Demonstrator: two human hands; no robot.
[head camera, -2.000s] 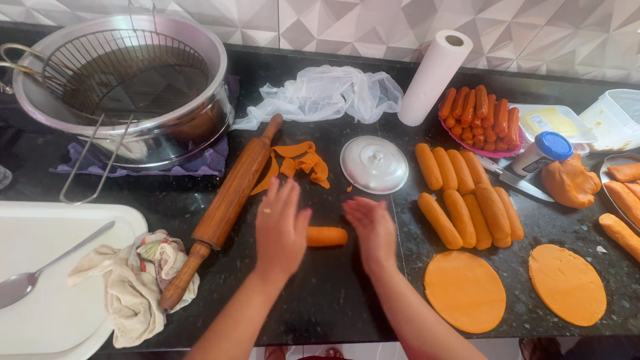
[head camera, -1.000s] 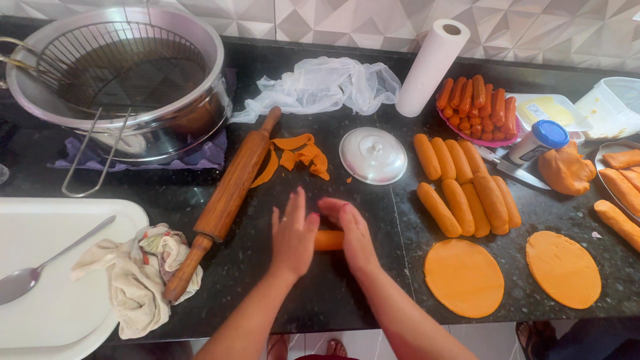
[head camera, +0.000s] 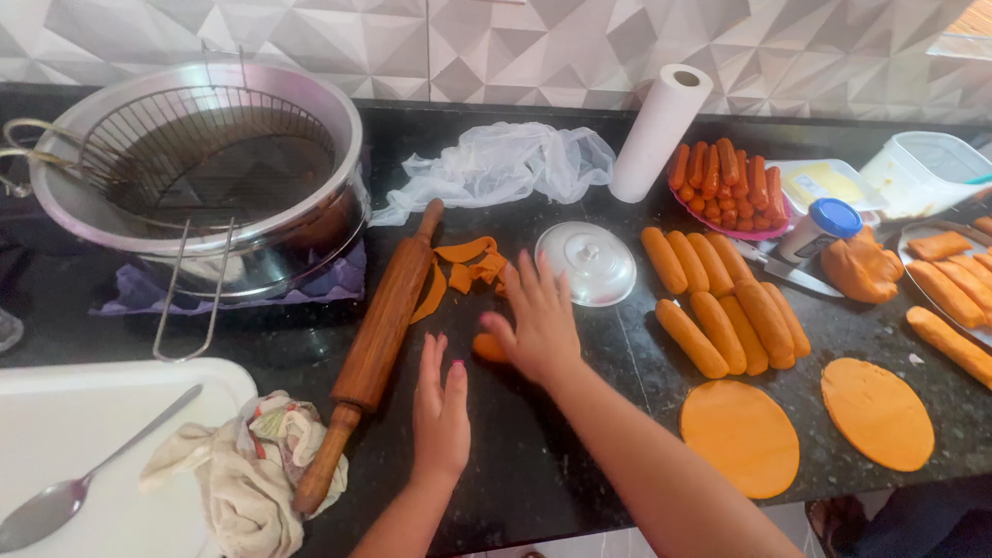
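Observation:
An orange dough roll (head camera: 490, 349) lies on the black countertop, mostly hidden behind my right hand (head camera: 535, 322), whose spread fingers reach over it. My left hand (head camera: 443, 411) is raised to the left of the roll, fingers apart, holding nothing. Orange dough scraps (head camera: 471, 262) lie behind the hands. A wooden rolling pin (head camera: 384, 333) rests diagonally to the left, and a round metal lid (head camera: 587, 263) is just behind my right hand. Two rows of dough rolls (head camera: 717, 333) and two flat dough discs (head camera: 740, 438) lie to the right.
At the left are a large metal pot (head camera: 341, 178) with a wire basket, a white tray (head camera: 225, 376) with a spoon, and a cloth (head camera: 240, 480). Behind stand a paper towel roll (head camera: 659, 136) and sausages (head camera: 732, 182) on a pink plate. A knife (head camera: 798, 277) lies near a dough lump (head camera: 860, 267).
My hands were close together around the dough roll a second ago. They have moved apart, the right one now reaching over the roll.

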